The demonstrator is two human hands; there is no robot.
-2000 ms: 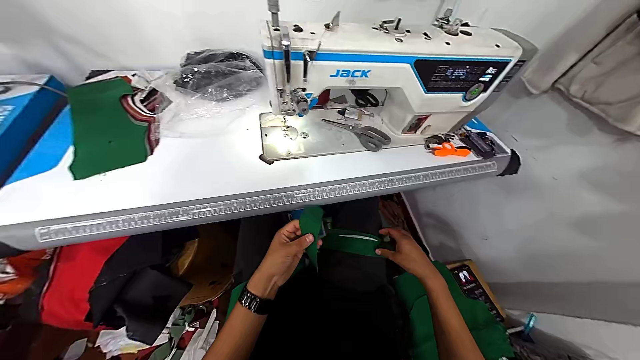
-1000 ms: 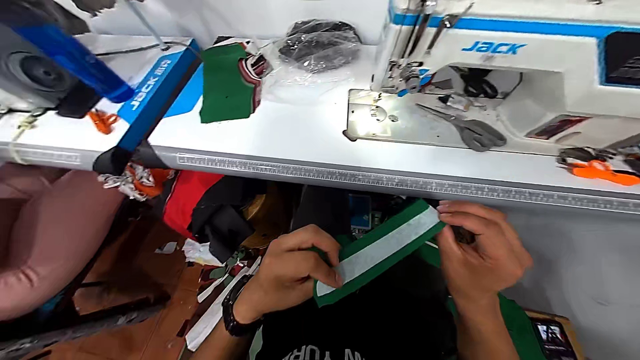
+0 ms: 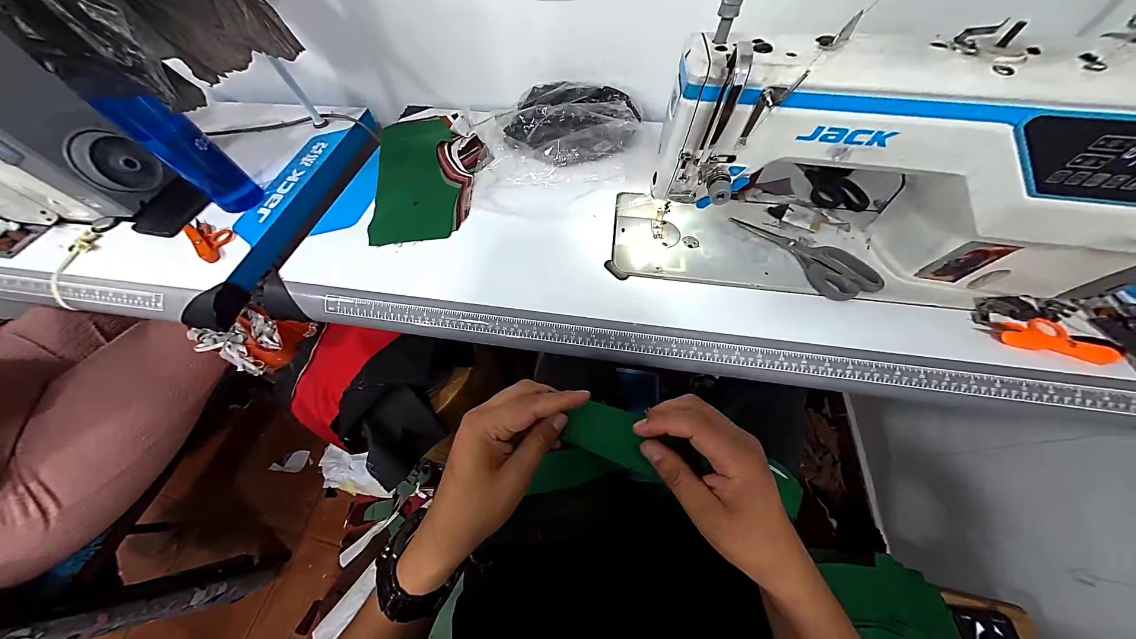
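A green fabric strip [image 3: 612, 437] is stretched between my two hands, below the front edge of the sewing table. My left hand [image 3: 510, 453] pinches one end between thumb and fingers, and a dark watch sits on that wrist. My right hand [image 3: 710, 484] pinches the strip a short way to the right. More of the green cloth hangs under and behind the hands, with a pale patch showing beside my right hand. Above and to the right stands a white and blue Jack sewing machine [image 3: 852, 106], its lamp lighting the needle plate [image 3: 657, 244].
Grey-handled scissors [image 3: 830, 266] lie on the machine bed. Orange snips [image 3: 1056, 341] rest at the table's right. Stacked green cut pieces [image 3: 413, 182] and a clear plastic bag [image 3: 572, 129] lie further back. A ruler tape [image 3: 621, 351] runs along the edge. At left, another person's leg [image 3: 98, 435] shows.
One second ago the strip was held slanted with its white band facing up; now its plain green side faces up between my hands, which are closer together. The view has shifted from two seconds ago.
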